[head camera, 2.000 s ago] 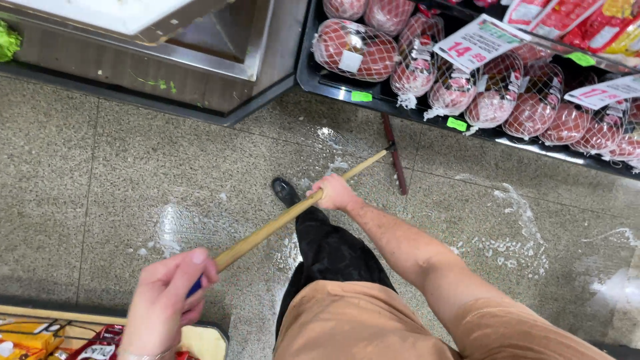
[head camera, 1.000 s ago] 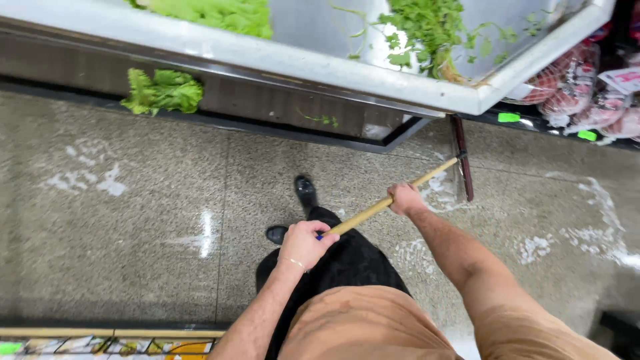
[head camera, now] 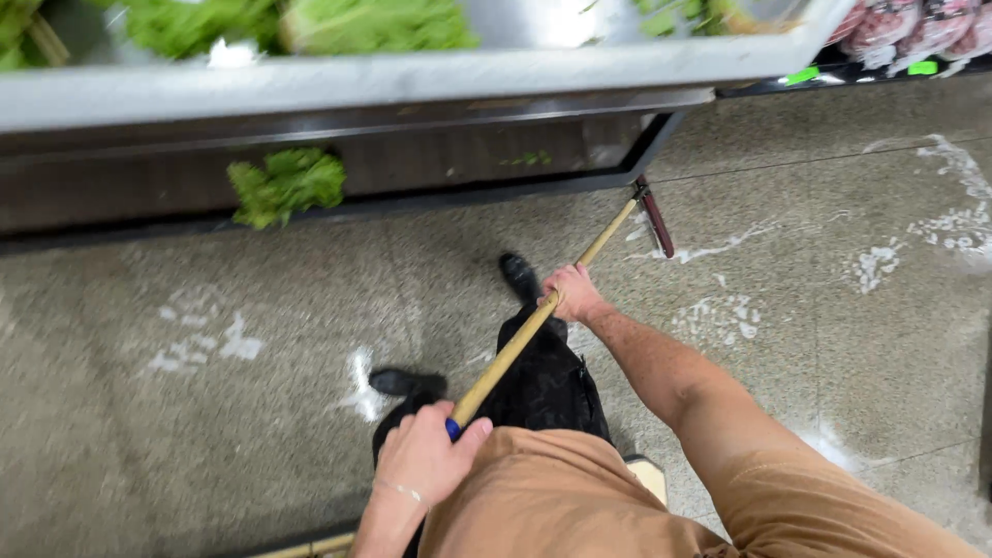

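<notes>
A long wooden handle (head camera: 508, 356) slants from my waist up to the right, ending in a dark red floor squeegee head (head camera: 657, 219) that lies on the speckled floor by the display case's corner. My left hand (head camera: 430, 453) is closed around the handle's blue-tipped top end. Farther down the shaft, my right hand (head camera: 571, 293) grips it. White foam (head camera: 721, 318) streaks the wet floor right of the handle, and more foam (head camera: 205, 345) lies to the left.
A display case with a pale rim (head camera: 403, 81) holds leafy greens along the top. Loose lettuce (head camera: 287, 186) hangs on its lower ledge. Wrapped meats (head camera: 891, 31) sit on a shelf at upper right. Black shoes (head camera: 407, 382) stand on the floor. A wooden edge (head camera: 310, 549) is at the bottom.
The view has shifted left along the case since two seconds ago, bringing the greens into sight. Both hands have stayed on the handle, which now slants more steeply.
</notes>
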